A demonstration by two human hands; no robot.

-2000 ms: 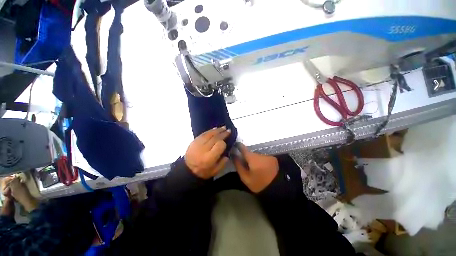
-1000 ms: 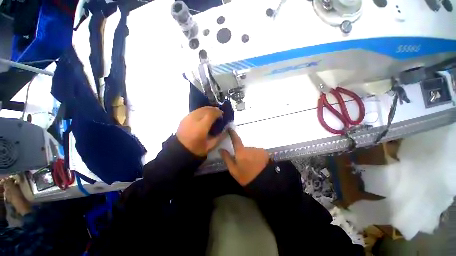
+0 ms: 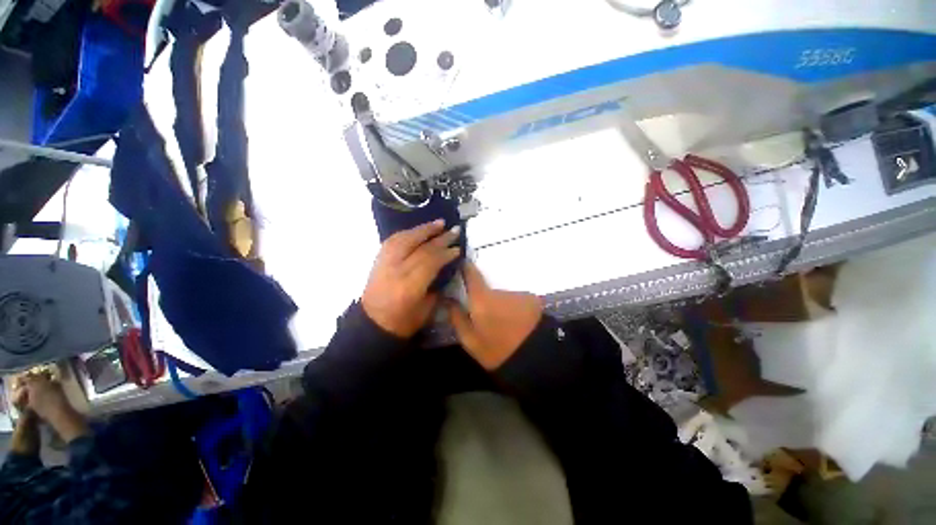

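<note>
A navy cut piece (image 3: 402, 217) lies on the white machine table, its far end under the presser foot area (image 3: 452, 188) of the sewing machine (image 3: 616, 97). My left hand (image 3: 407, 277) lies on the piece with its fingers over the cloth near the needle area. My right hand (image 3: 495, 318) holds the near edge between thumb and fingers, beside my left hand. A bit of white backing (image 3: 455, 290) shows between the hands. The needle tip is too small to make out.
Red-handled scissors (image 3: 696, 205) lie under the machine arm, beside a dark strip (image 3: 806, 220). A navy panel stack (image 3: 210, 297) lies at left. Another person's hands (image 3: 46, 402) show at far left. White sheets (image 3: 883, 359) hang at right.
Compared with one second ago, my left fingers lie flatter on the piece, nearer the needle area. The cloth is spread out more. The camera view has shifted too.
</note>
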